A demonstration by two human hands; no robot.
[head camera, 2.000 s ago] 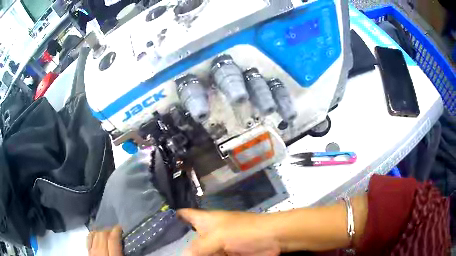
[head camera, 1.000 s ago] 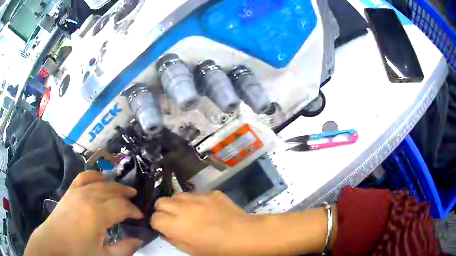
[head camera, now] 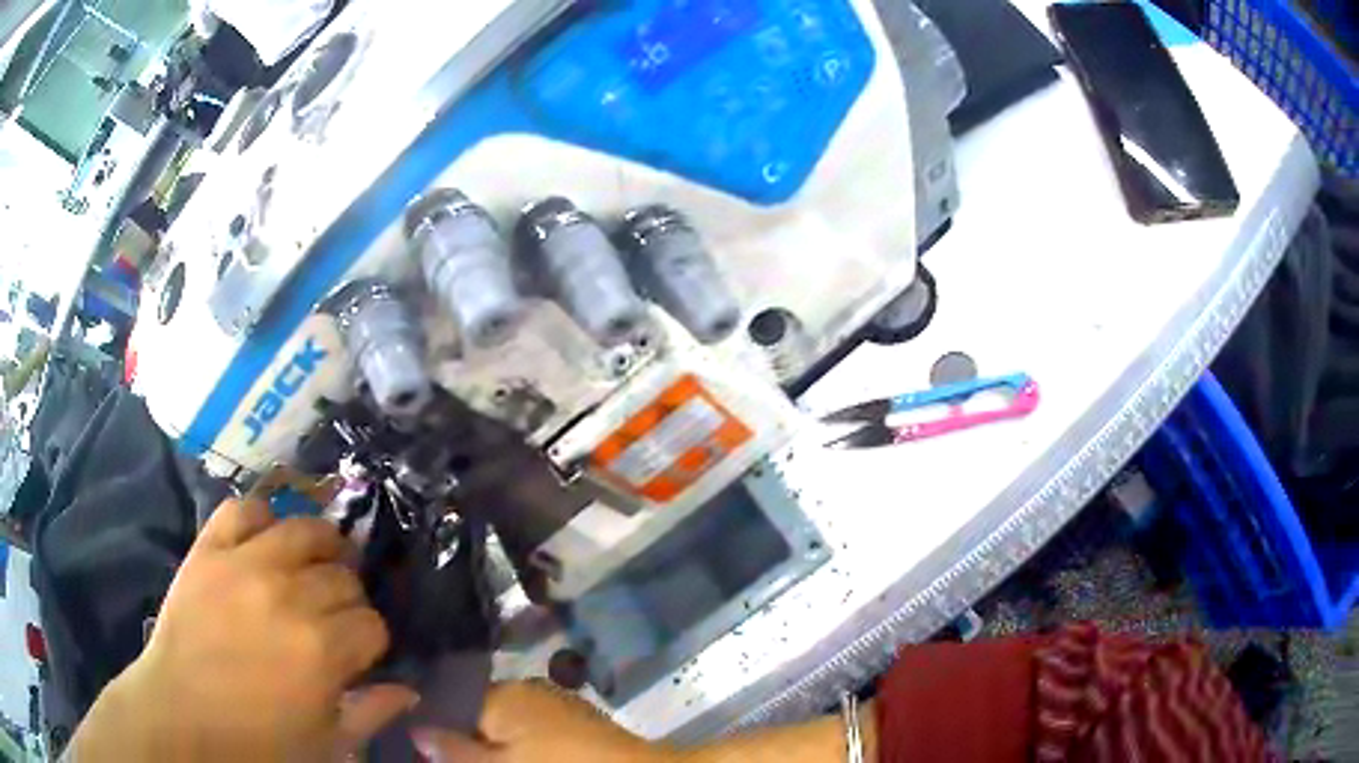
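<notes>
A strip of dark cloth (head camera: 432, 641) runs from the needle area (head camera: 425, 499) of the white and blue overlock machine (head camera: 492, 112) down towards the front of the table. My left hand (head camera: 261, 641) holds its left edge close to the needle area. My right hand (head camera: 544, 730) holds its lower part at the bottom edge of the picture and is partly cut off. The rest of the dark grey garment (head camera: 127, 522) lies at the far left, partly behind my left hand.
Snips (head camera: 939, 410) with pink and blue handles lie right of the machine on the table (head camera: 1028, 313). A black phone (head camera: 1145, 119) lies further back. A recess (head camera: 693, 581) sits before the machine. A blue basket (head camera: 1267, 514) stands beyond the table's right edge.
Both hands have moved from the grey and dotted cloth to the dark strip. My right hand has drawn back towards the bottom edge. The view has shifted, with the machine now further left.
</notes>
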